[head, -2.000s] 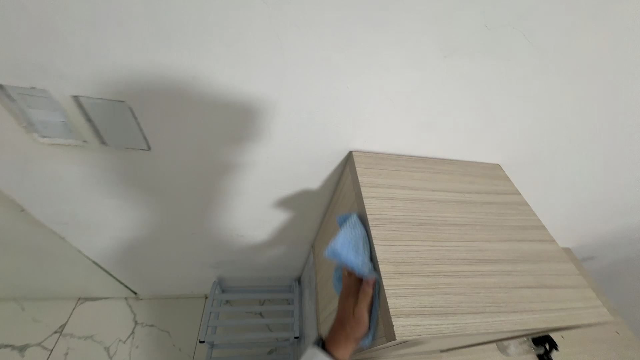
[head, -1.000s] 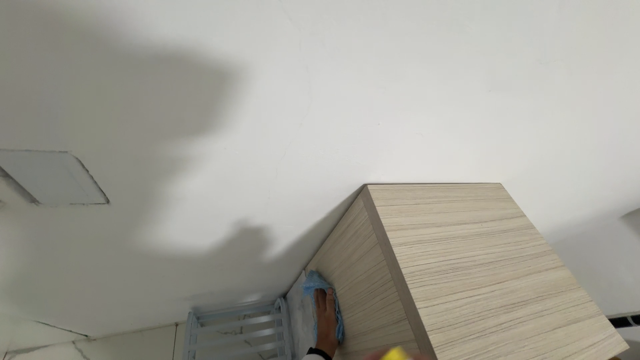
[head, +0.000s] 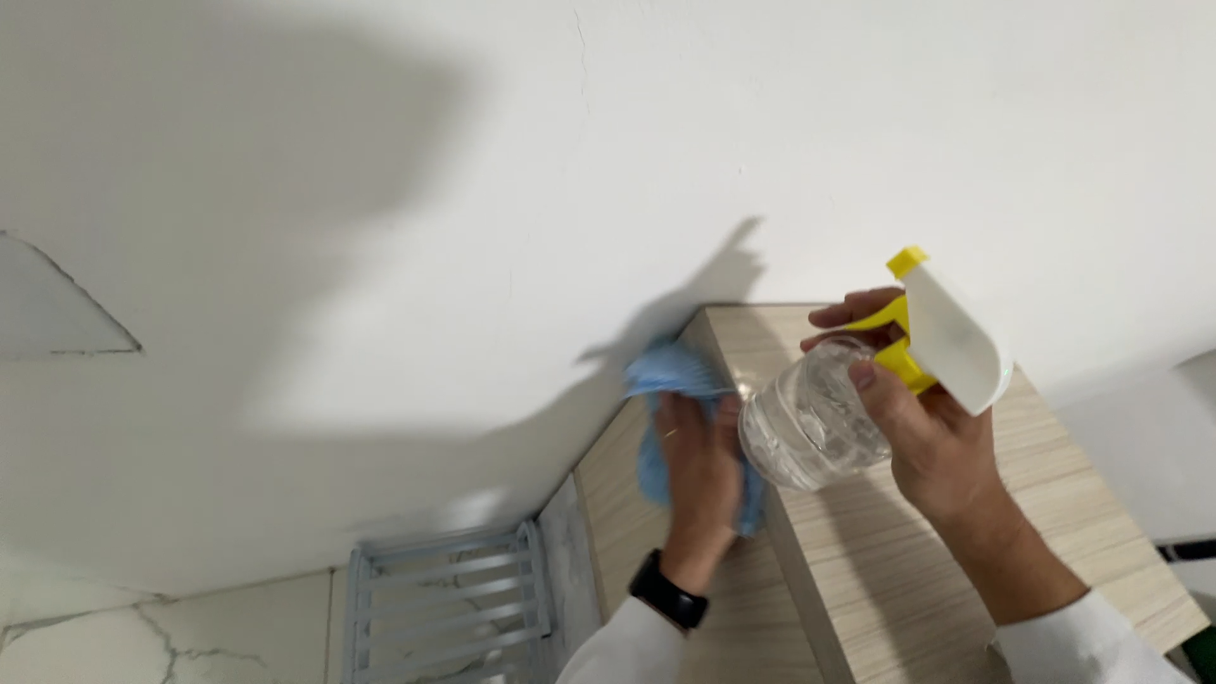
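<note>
My left hand (head: 698, 465), with a black watch on its wrist, presses a blue cloth (head: 665, 370) near the front edge and side panel of a wood-grain cabinet (head: 1026, 532), close to the wall; hand and cloth are blurred. In my right hand (head: 936, 446) is a clear plastic spray bottle (head: 807, 418) with a white and yellow trigger head, tilted, held around its neck above the cabinet's top panel. The bottle holds some clear liquid.
A white wall (head: 570, 171) with fine cracks runs behind the cabinet. At the lower left a light grey slatted rack (head: 446, 603) stands over marble-patterned tiles (head: 237, 627). A grey panel (head: 57, 304) sits in the wall at the far left.
My right hand has come into view with the spray bottle. My left hand and the cloth have moved from low on the cabinet's side panel up toward its corner at the wall.
</note>
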